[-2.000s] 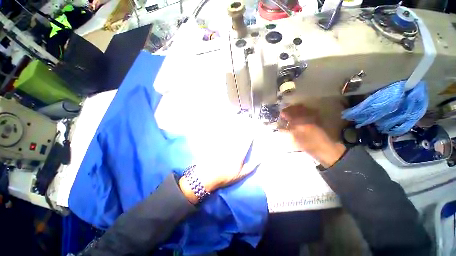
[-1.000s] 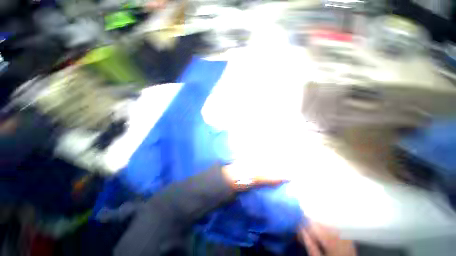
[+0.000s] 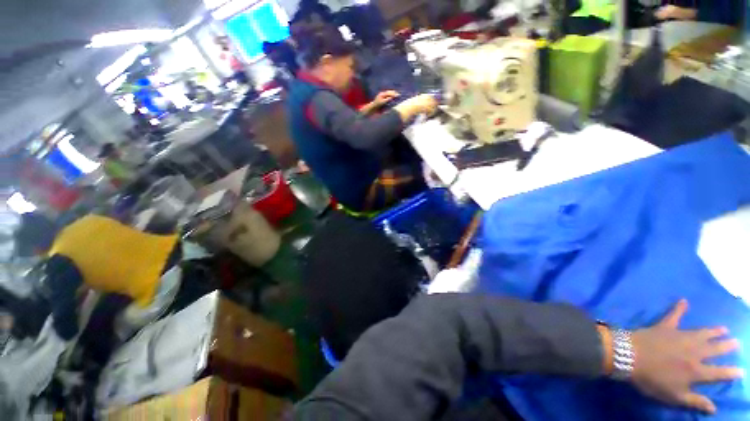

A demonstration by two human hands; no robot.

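Note:
The bright royal-blue cloth (image 3: pixel 576 238) lies spread and wrinkled over the table at the right and hangs over its near edge. My left hand (image 3: pixel 687 355), bare, with a metal bracelet at the wrist, lies flat on the cloth at the lower right with its fingers spread. It grips nothing. My right hand is out of the picture. The machine that I sat at is not in view.
Beyond the cloth, a white table (image 3: pixel 576 168) carries a cream sewing machine (image 3: pixel 493 90); a person (image 3: pixel 345 123) works there. A blue crate (image 3: pixel 428 218) and a black covered object (image 3: pixel 354 271) stand left of the cloth. Cardboard boxes (image 3: pixel 255 353) are at lower left.
The view has swung far to the left, away from my machine. My left hand has moved from the work by the needle to lie spread on the cloth. My right hand has left the picture.

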